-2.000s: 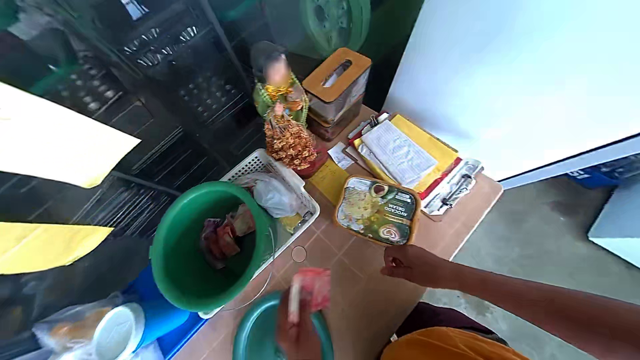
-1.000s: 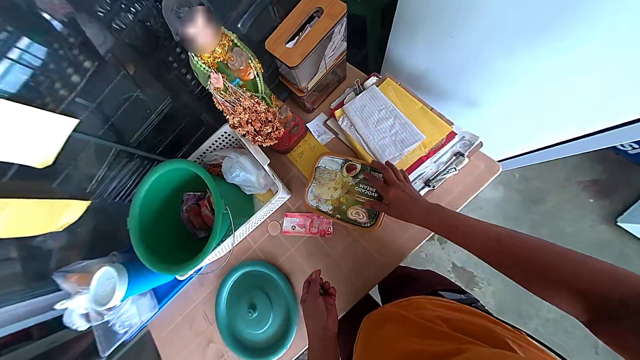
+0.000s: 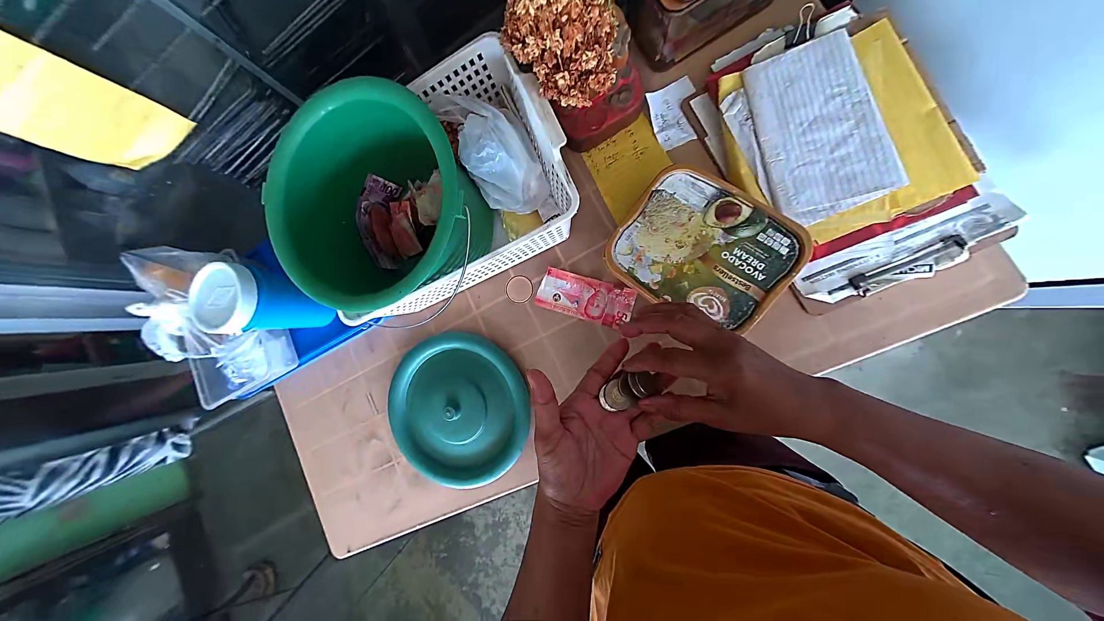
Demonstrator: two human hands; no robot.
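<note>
Palm up, my left hand [image 3: 586, 440] bears several coins [image 3: 628, 390] near its fingers. My right hand [image 3: 720, 366] reaches over from the right, its fingers touching the coins. Just beyond the hands a red banknote [image 3: 586, 296] lies on the tabletop, beside a rectangular ice cream tub [image 3: 709, 246] with a printed lid. A single coin [image 3: 519, 289] lies left of the banknote. Left of my left hand is a round teal plastic lid [image 3: 459, 410]. Crumpled banknotes [image 3: 397, 220] are inside the green bucket [image 3: 293, 194].
A white plastic basket [image 3: 517, 259] holding a plastic bag stands beside the bucket. Clipboards with papers [image 3: 824, 129] lie at the right rear. Dried flowers [image 3: 565, 47] stand at the back. A blue container with a white lid [image 3: 226, 297] is at the left, near the table's edge [image 3: 332, 517].
The red banknote was in my left hand two seconds ago and lies on the table. My right hand has left the tub's lid and come to my left hand, now opened with coins on it.
</note>
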